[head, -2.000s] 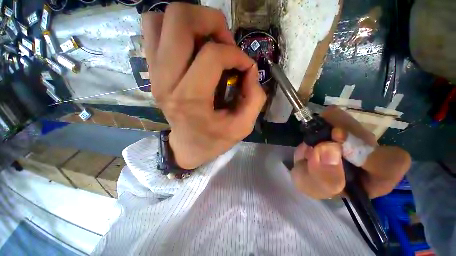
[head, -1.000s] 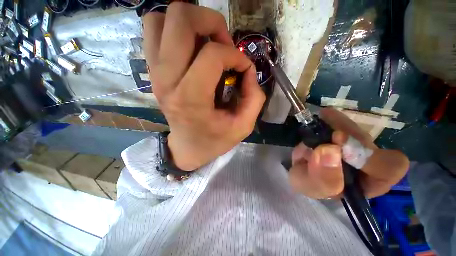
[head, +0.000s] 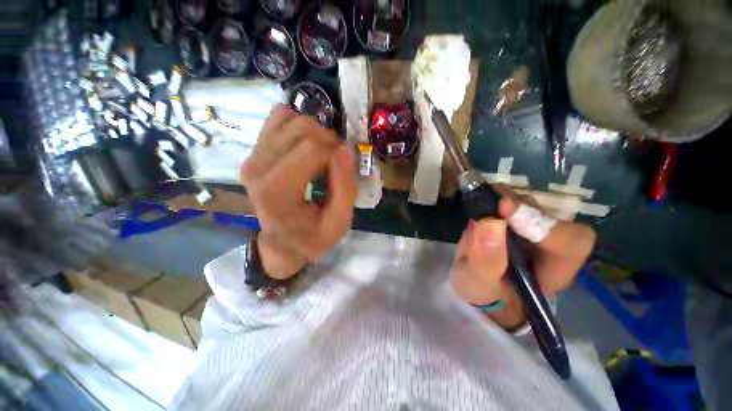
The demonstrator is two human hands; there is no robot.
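My right hand (head: 522,253), with white tape on one finger, grips the black soldering iron (head: 526,293). Its metal tip is over the right whitish strip (head: 429,168), beside the board and apart from it. The round circuit board (head: 393,130) sits in the brown fixture (head: 392,76) and glows red. A small battery (head: 366,160) with a yellow-orange end lies at the left whitish strip (head: 353,88). My left hand (head: 301,189) is curled left of the battery. Its fingertips are blurred and I cannot tell if it holds anything.
Several round units (head: 274,52) stand behind and left of the fixture. A pile of batteries (head: 132,104) lies at the left beside a pale sheet (head: 229,120). A beige pot (head: 594,72) stands at the back right, with a dark thin tool (head: 555,104) and a red-handled tool (head: 663,170) near it.
The view has shifted and shows more of the bench. My left hand has moved left, off the board. The iron's tip has come away from the board onto the right strip. The battery now shows uncovered.
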